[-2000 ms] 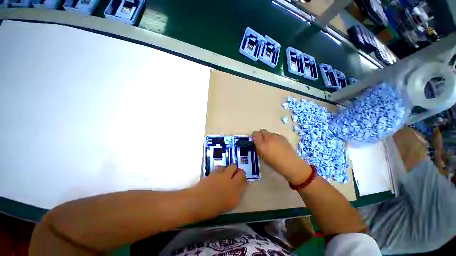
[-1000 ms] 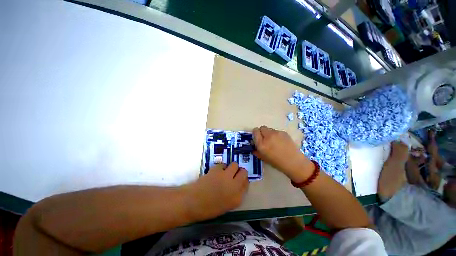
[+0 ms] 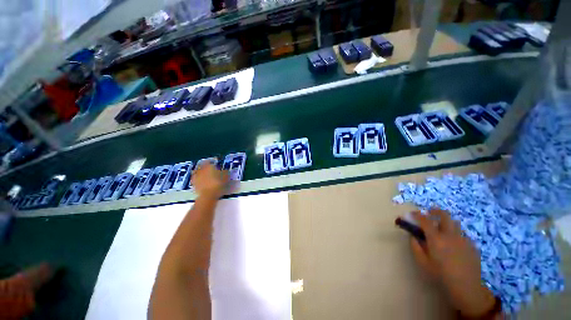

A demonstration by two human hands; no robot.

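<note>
My left hand point(image 3: 211, 179) is stretched out over the near edge of the conveyor. Its fingers are on a light-blue-rimmed housing that they partly cover; whether they grip it is hidden. Another housing point(image 3: 235, 166) lies just to its right. My right hand point(image 3: 446, 253) is above the brown cardboard point(image 3: 344, 250), at the left side of the pile of light-blue inserts point(image 3: 501, 231). It holds a short dark stick point(image 3: 410, 228) between thumb and fingers. The hand is slightly blurred, and whether it also holds an insert cannot be told.
The green conveyor point(image 3: 250, 134) carries a row of paired housings point(image 3: 360, 140). The white sheet point(image 3: 250, 250) lies under my left forearm. A bag of inserts point(image 3: 545, 156) and a post stand at right. Dark units point(image 3: 188, 100) lie beyond the belt. Another person's blurred hand point(image 3: 37, 275) shows at lower left.
The view has swung up and left towards the conveyor. The two housings are gone from the cardboard. My left hand has moved out to the belt, and my right hand to the pile.
</note>
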